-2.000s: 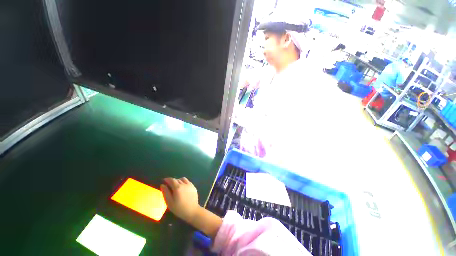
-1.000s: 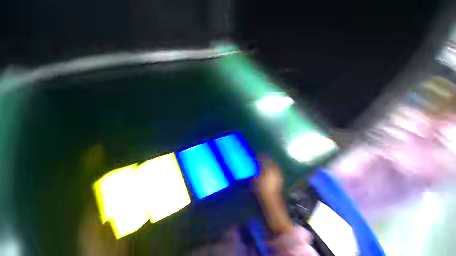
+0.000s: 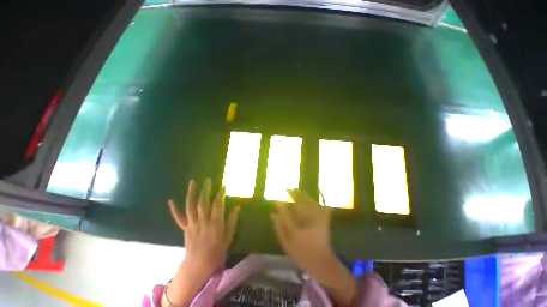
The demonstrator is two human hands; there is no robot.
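Note:
Several smartphones lie side by side in a dark phone tray (image 3: 363,180) on the green mat, all with glowing white screens: the leftmost smartphone (image 3: 242,165), one beside it (image 3: 283,168), a third (image 3: 336,174) and the rightmost (image 3: 390,179). My left hand (image 3: 205,225) is open and empty, fingers spread, just below and left of the leftmost smartphone. My right hand (image 3: 303,231) is slightly blurred, with its fingertips at the lower edge of the second smartphone; it holds nothing.
A yellow tape marker (image 3: 231,111) is on the mat above the tray's left end. A blue crate (image 3: 481,282) with black racks and a white paper sheet (image 3: 451,300) stands at the lower right. Dark booth panels flank the mat. A person's pink sleeve (image 3: 15,246) shows at far left.
The view has swung to face the mat squarely. All screens are now white; two were blue a second ago. My left hand is now clearly in view, and my right hand has moved to the second smartphone.

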